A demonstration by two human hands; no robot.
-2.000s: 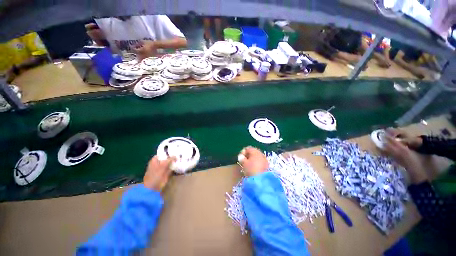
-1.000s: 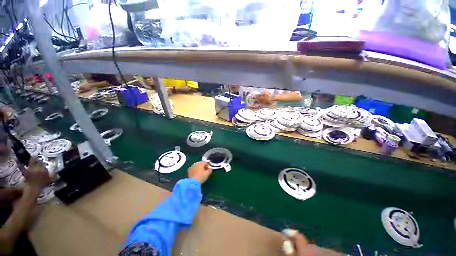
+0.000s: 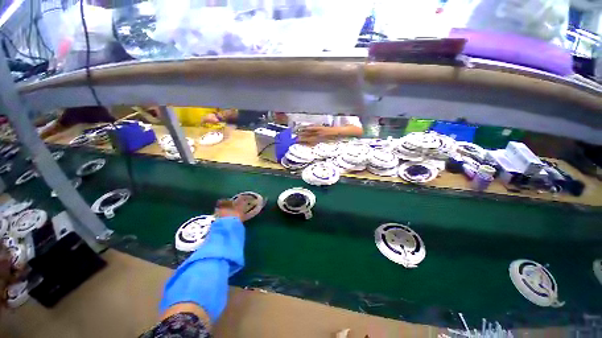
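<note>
My left hand (image 3: 230, 210) reaches over the green conveyor belt. Its fingers are at the left rim of a white round housing (image 3: 249, 206) and grip it; the fingertips are partly hidden. Another slotted housing (image 3: 193, 234) lies beside my blue left sleeve, partly covered by it. A housing with a dark centre (image 3: 296, 202) lies just right of the gripped one. My right hand is out of the picture; only a small pale tip shows at the bottom edge, and I cannot tell whether it is a finger or a part.
More housings (image 3: 400, 244) lie spaced along the belt (image 3: 330, 264). Stacked housings (image 3: 383, 158) stand on the opposite bench, with people's hands behind. A black box (image 3: 66, 267) and a metal post (image 3: 56, 171) are at left. White strips (image 3: 476, 330) show at the bottom right. A shelf crosses above.
My left hand has left the dark-centred housing and moved to the one beside it, which now lies nearer me. The view has shifted left, then slightly back right. My right hand has dropped out of view.
</note>
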